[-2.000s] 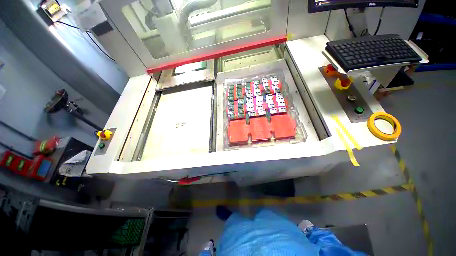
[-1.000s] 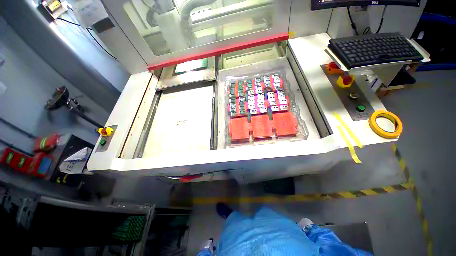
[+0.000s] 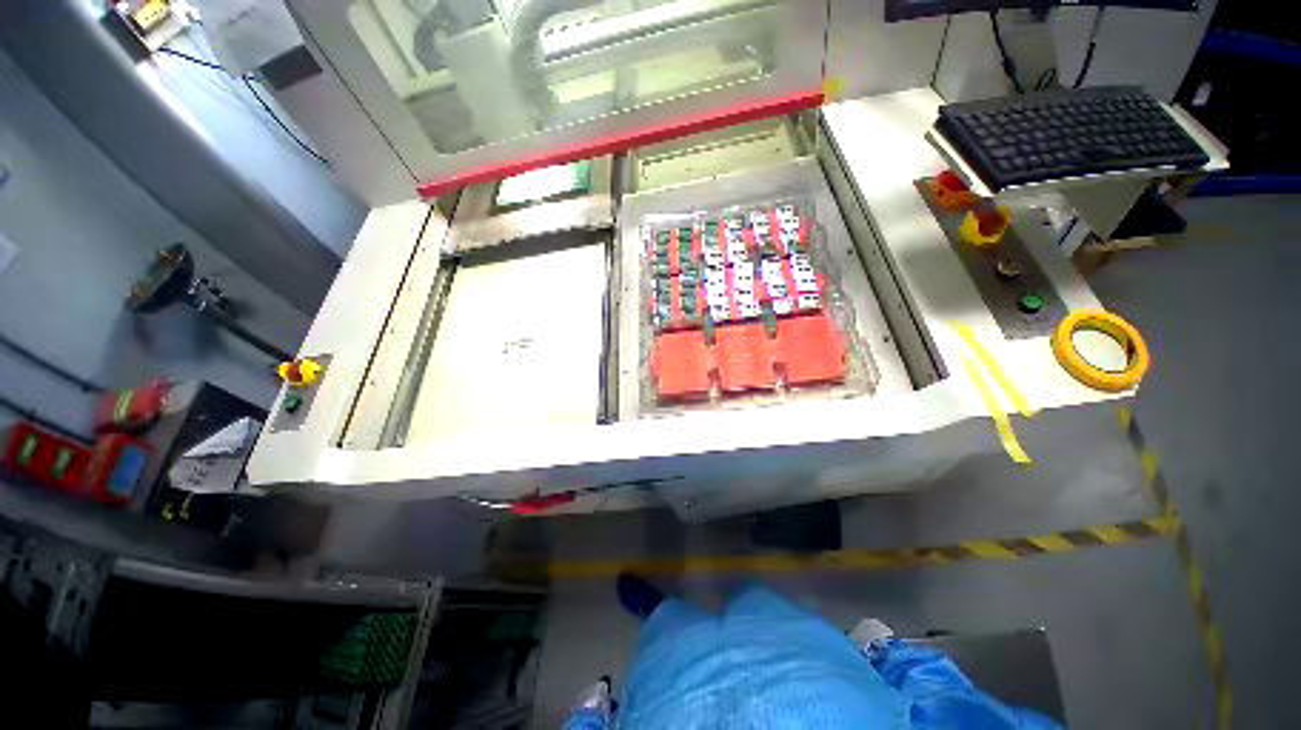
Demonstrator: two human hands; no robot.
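Note:
A clear plastic tray with red pockets [image 3: 749, 357] lies on the right bed of the machine. Small dark green and white boards [image 3: 733, 268] sit in rows in its back part; the front pockets show bare red. A green and white panel [image 3: 544, 184] lies at the back of the left bed, partly under the door's red edge. My left hand [image 3: 594, 697] is gloved, small and cut off at the bottom edge. My right hand [image 3: 870, 635] is gloved in white, low beside my blue gown. Both are too small to tell if they hold anything.
The safety door [image 3: 621, 147] is above the beds. A keyboard [image 3: 1073, 139], red button [image 3: 985, 223], green button [image 3: 1030, 304] and yellow tape roll [image 3: 1100, 351] are on the right. A dark rack with green panels [image 3: 368, 649] stands at lower left. Yellow-black tape [image 3: 970, 551] marks the floor.
The view has shifted slightly. Both hands stay low near the gown. The tray and boards have not visibly changed.

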